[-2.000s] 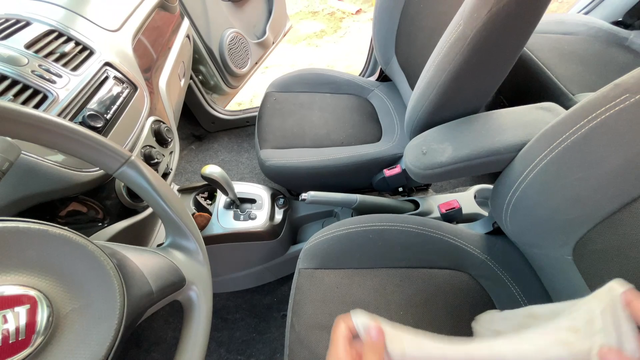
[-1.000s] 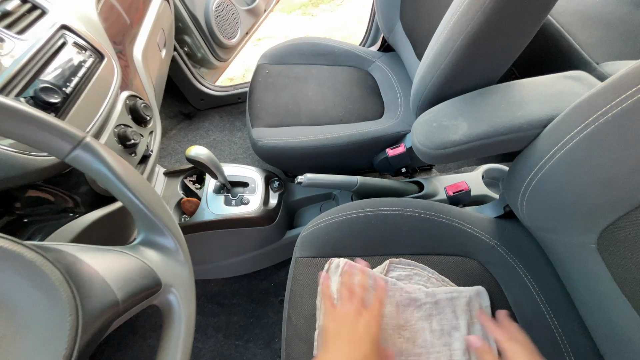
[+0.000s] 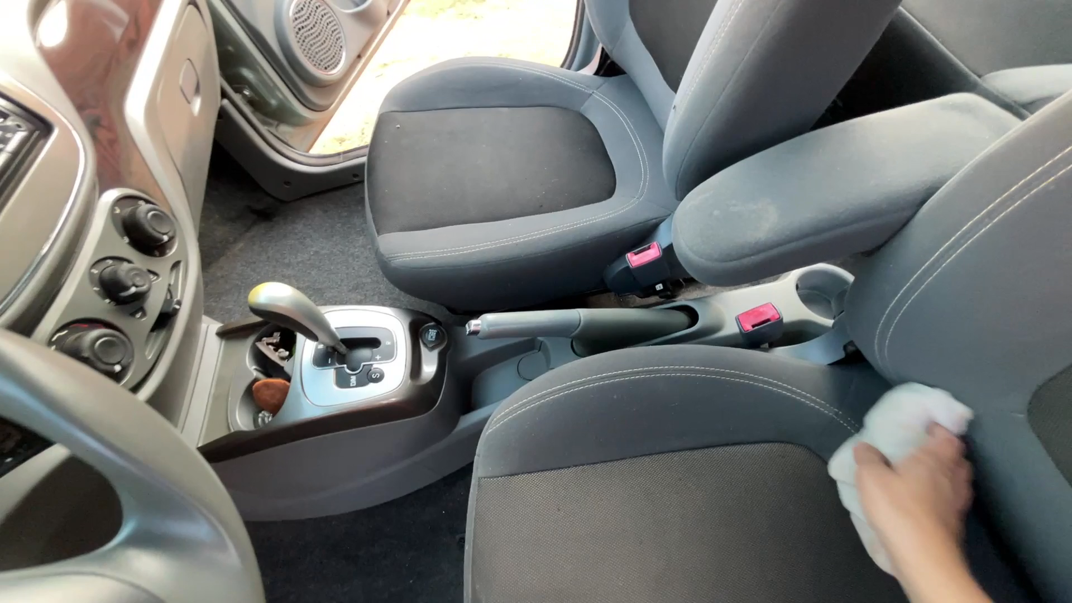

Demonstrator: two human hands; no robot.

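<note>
My right hand (image 3: 917, 490) is closed around a bunched, pale cloth (image 3: 904, 427). It holds the cloth against the near front seat (image 3: 687, 519), at the corner where the cushion meets the backrest. The hand is slightly blurred, and its fingers partly hide the cloth. My left hand is out of the frame. The cushion has a dark woven centre and grey sides with light double stitching.
Beyond the near seat are the handbrake lever (image 3: 578, 324), the gear selector (image 3: 293, 310), a red buckle (image 3: 758, 318) and the padded armrest (image 3: 837, 188). The far seat (image 3: 494, 167) stands beside an open door. The steering wheel (image 3: 167, 494) fills the lower left.
The cloth was stretched between both hands, then lay folded on the cushion under them. Now it is bunched in my right hand by the backrest. The left hand has left the view.
</note>
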